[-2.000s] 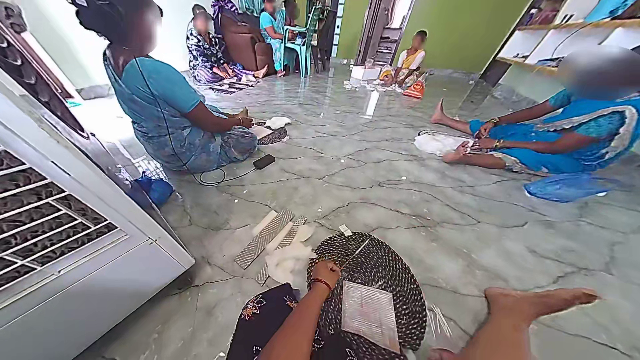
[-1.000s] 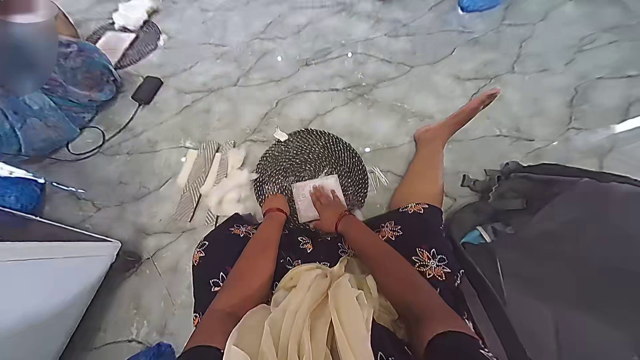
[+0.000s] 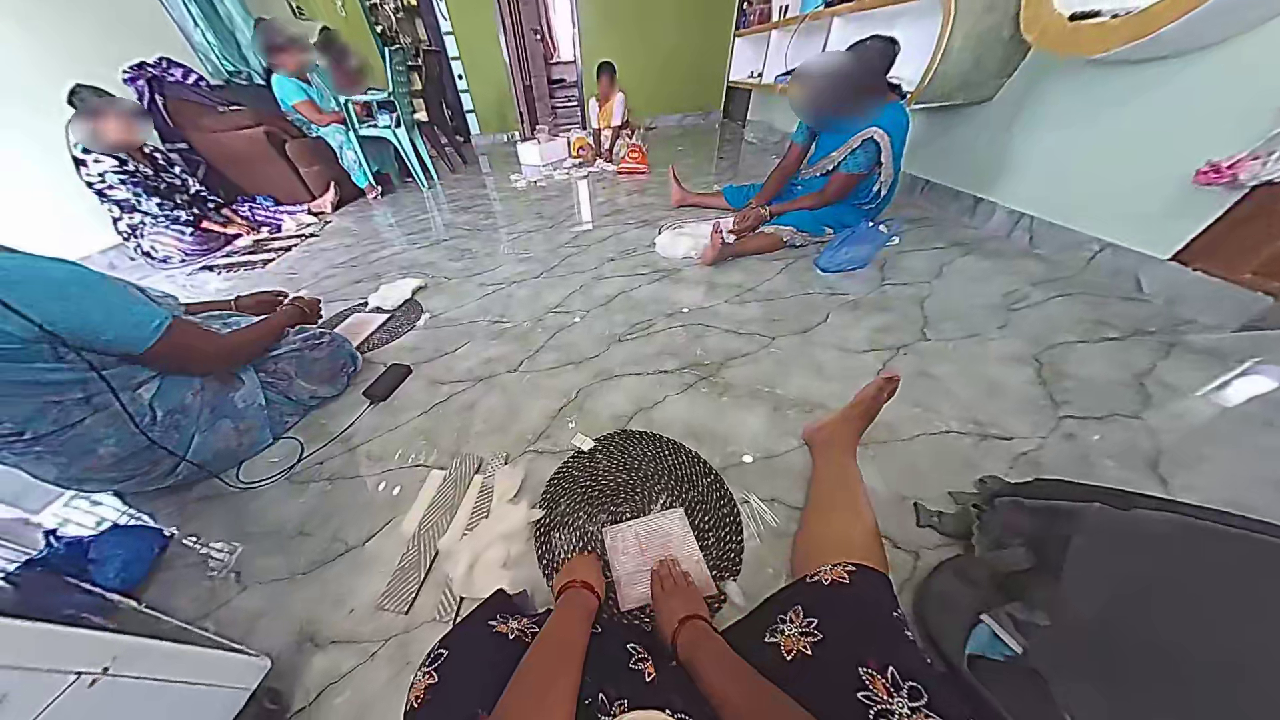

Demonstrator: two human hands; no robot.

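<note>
A round black-and-white woven mat [image 3: 640, 465] lies on the floor before my lap. On it rests a pale, ribbed square pad [image 3: 655, 545]. My right hand [image 3: 678, 592] lies on the pad's lower right part with its fingers extended. My left hand [image 3: 580, 575] is at the mat's lower left, beside the pad; its fingertips are hard to make out. Left of the mat lie striped strips [image 3: 432, 530] and fluffy white cotton-like material [image 3: 495, 545]. Thin white sticks [image 3: 760, 510] lie at the mat's right edge.
A seated person in a teal top [image 3: 80, 310] is at the left, near a black device with a cable [image 3: 388, 382]. Another person in blue [image 3: 860, 170] sits at the back right. A dark bag [image 3: 1130, 590] lies at my right; a white metal unit [image 3: 120, 660] stands at lower left.
Two seconds ago only one of my hands showed at the mat; now both do, the right one on the pad. The view has tilted down and back up.
</note>
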